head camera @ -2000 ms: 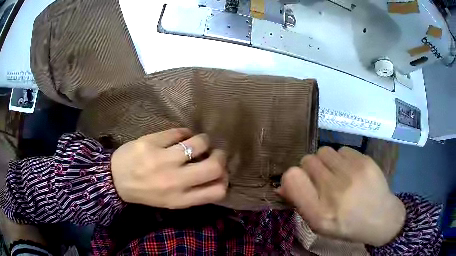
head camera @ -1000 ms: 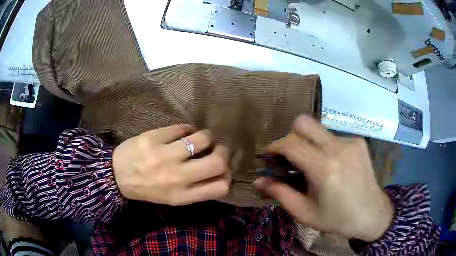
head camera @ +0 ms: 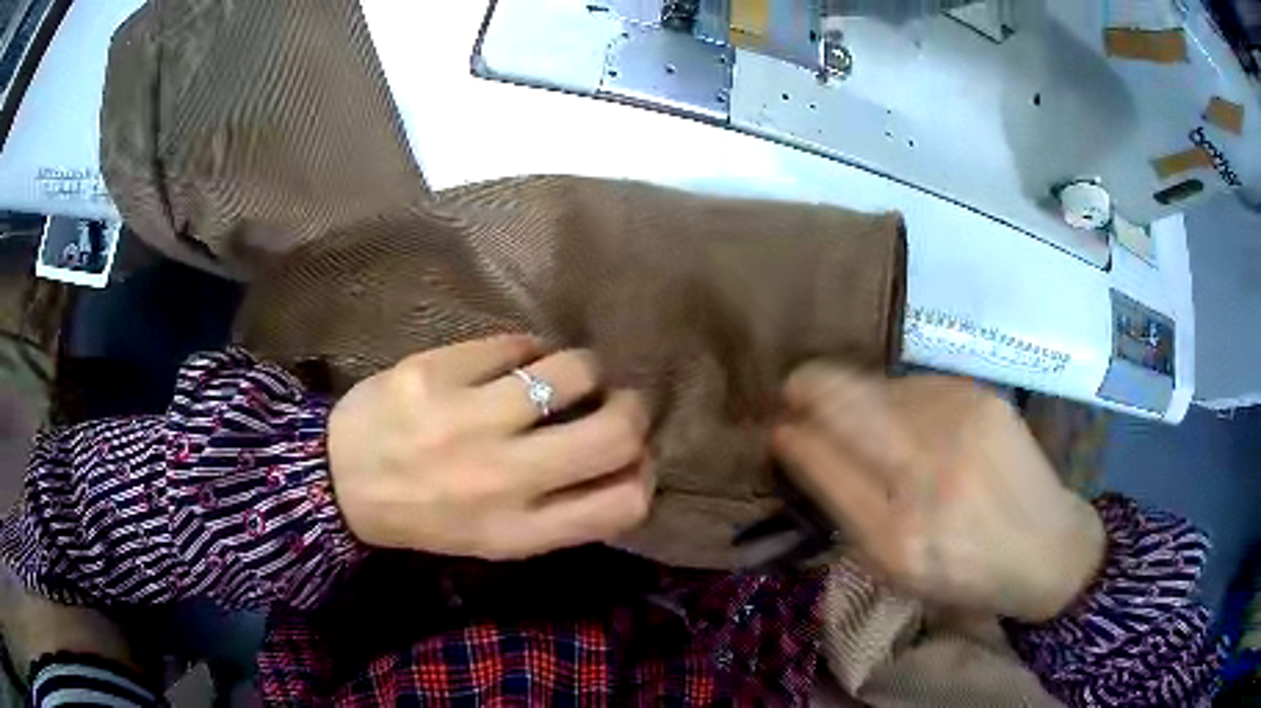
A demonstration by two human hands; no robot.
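Note:
The brown corduroy garment (head camera: 692, 277) lies over the table's front edge and towards my lap, its tubular end pointing right. My left hand (head camera: 491, 450), with a ring, rests on it palm down, fingers curled and gripping the cloth. My right hand (head camera: 927, 484) is motion-blurred over the right part of the tube, fingertips at the cloth. Dark thread snips (head camera: 779, 537) show blurred below its fingers, seemingly held in the palm; its grip is partly hidden.
The sewing machine bed (head camera: 830, 104) with its silver plate lies behind the garment. The white table (head camera: 996, 325) has a printed ruler along its front edge. A cream-white knob (head camera: 1083, 203) stands at the right. More tan cloth (head camera: 885, 643) hangs below my right hand.
My right hand opened around the dark snips over the tube, then its fingers came together on the cloth. My left hand has kept its hold. The view has shifted slightly.

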